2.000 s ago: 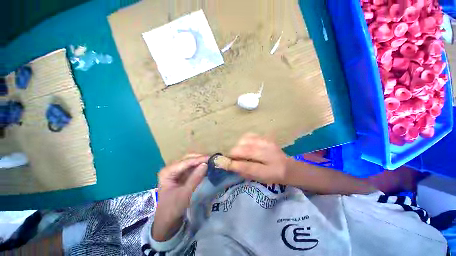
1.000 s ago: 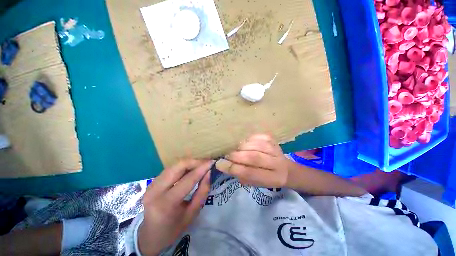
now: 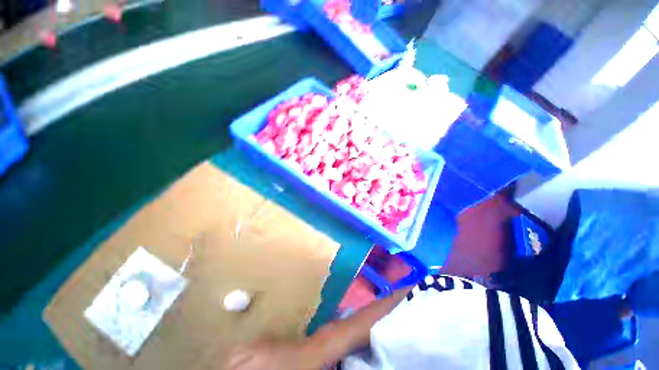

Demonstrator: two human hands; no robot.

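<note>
My right hand (image 3: 264,355) is at the bottom edge, blurred and cut off, at the near side of the cardboard sheet (image 3: 209,217). Its fingertips and anything in them are hidden. My left hand is out of the picture. The navy piece is not in view. The white glue bottle (image 3: 236,300) lies on the cardboard beyond my right hand. A white square (image 3: 119,318) lies at the left of the cardboard with a round white disc (image 3: 135,294) on it. A thin white tip (image 3: 188,258) lies beside the square.
A blue bin (image 3: 285,170) heaped with red-pink cup-shaped pieces (image 3: 325,144) stands beyond the cardboard on the green bench (image 3: 144,94). A white bag (image 3: 415,101) sits behind it. More blue bins (image 3: 531,126) stand at the upper right. Another bin (image 3: 347,36) is at the back.
The view has swung to the right and up. My left hand, the navy piece held between both hands, and the neighbouring mat have left the picture. The red-pink bin now shows near the middle.
</note>
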